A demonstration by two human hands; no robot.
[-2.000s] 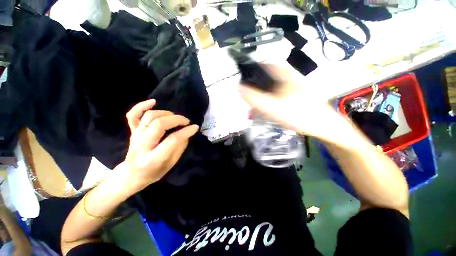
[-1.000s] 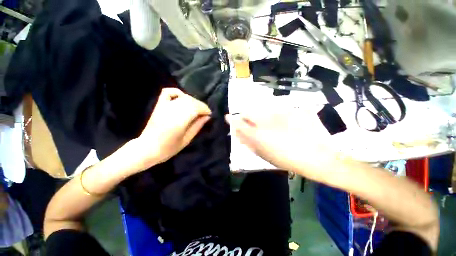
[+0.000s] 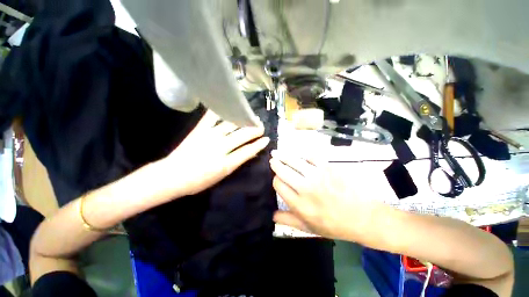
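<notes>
The black garment (image 3: 203, 226) lies on the left of the white table and hangs over the lap. Its right edge runs straight up to the presser foot and needle (image 3: 270, 100). My left hand (image 3: 217, 152) lies flat on the garment, fingers just left of that edge and partly behind a grey machine part. My right hand (image 3: 307, 194) rests on the table with its fingertips at the garment's edge, fingers slightly spread. Neither hand shows a tool. The pale machine head (image 3: 406, 29) crosses the top of the view.
Right of the foot are a tan-yellow block (image 3: 297, 113), silver snips (image 3: 365, 133), black fabric pieces (image 3: 400, 178), shears (image 3: 444, 154) and a wooden-handled tool (image 3: 448, 104). A red basket (image 3: 415, 265) is partly hidden below my right forearm.
My right hand has put down the dark tool it held earlier and moved to the garment's edge. My left hand has moved up and flattened near the foot. The view now sits closer under the machine head.
</notes>
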